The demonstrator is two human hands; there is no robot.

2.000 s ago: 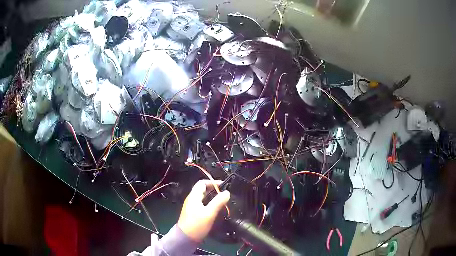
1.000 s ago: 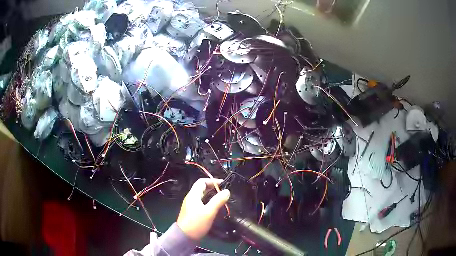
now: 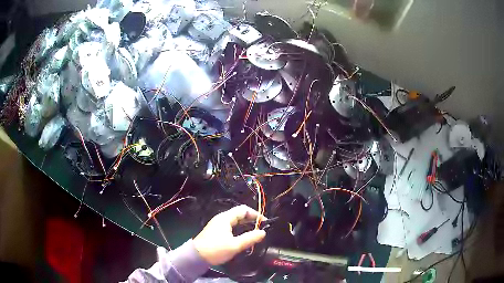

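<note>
My left hand [image 3: 229,237] reaches in from the bottom, thumb and fingers closed around orange, red and white lead wires [image 3: 261,196]. A dark round shape, perhaps a black housing [image 3: 243,264], lies just under the hand; its edges are hard to tell. The glue gun [image 3: 309,257], a dark cylinder with a red label, lies level just right of the hand, its grip not visible. A white glue stick [image 3: 374,270] shows at its rear end. My right hand is not visible.
Bagged parts [image 3: 99,83] heap at the left. Silver discs [image 3: 262,88] and wired black housings fill the centre. Pink-handled pliers [image 3: 365,260] lie behind the glue stick. A screwdriver [image 3: 432,231] rests on white paper [image 3: 411,215] at the right, near black cords.
My left hand has shifted slightly right and down. The wires at its fingers now stand more upright. The gun has turned from slanting to nearly level, and its red label and the white stick now show.
</note>
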